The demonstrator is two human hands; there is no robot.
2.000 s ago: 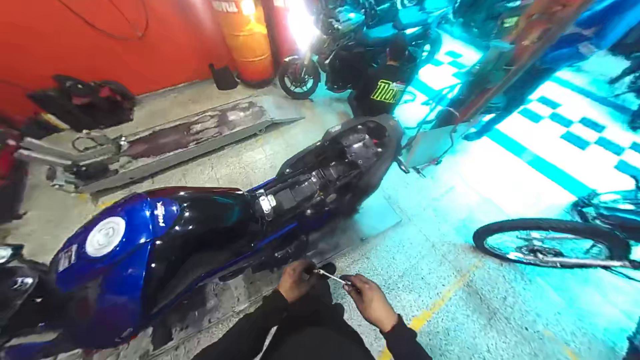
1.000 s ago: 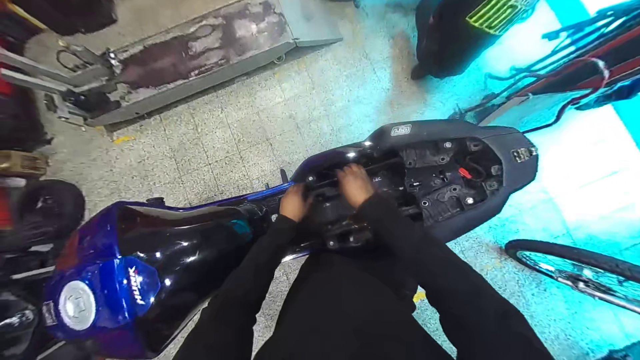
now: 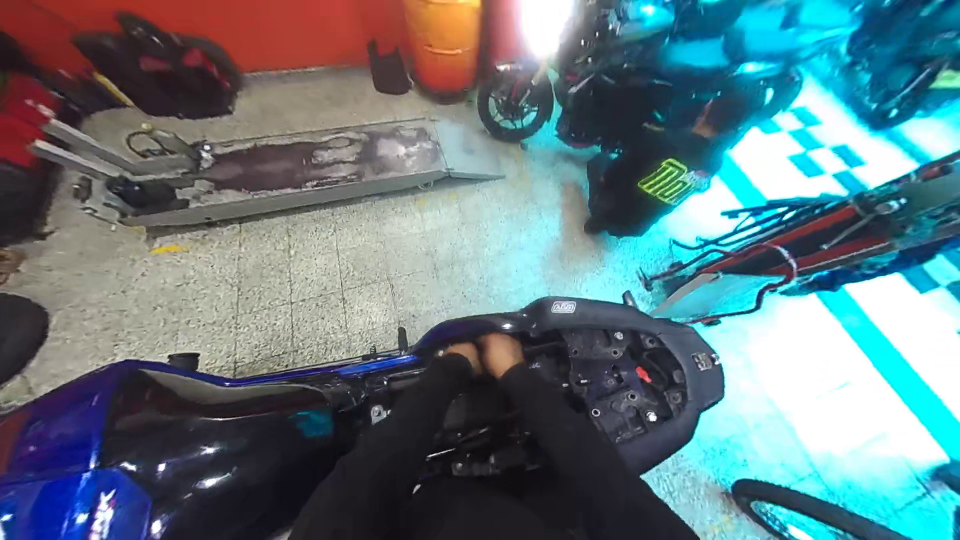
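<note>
A motorcycle with a blue and black fuel tank [image 3: 217, 450] stands across the lower view, its seat off and the frame bay exposed. My left hand [image 3: 463, 354] and my right hand [image 3: 500, 354] reach side by side into that bay, close to the far side rail. Their fingers are hidden down inside, so whether they hold anything does not show. To the right of my hands lies the black tail section [image 3: 630, 382], with bolts and a small red part [image 3: 643, 373] in it.
A low metal motorcycle lift [image 3: 315, 169] lies beyond the bike. A person in black [image 3: 637, 187] crouches near parked motorcycles at the back. An orange barrel [image 3: 444, 45] stands by the red wall. A red frame rack [image 3: 817, 240] is at right, a wheel [image 3: 810, 510] at lower right.
Two seconds ago my hands held a thin metal tool between them above the near side of the bike. Now both are down in the frame bay, closer together than one second ago. The view has shifted.
</note>
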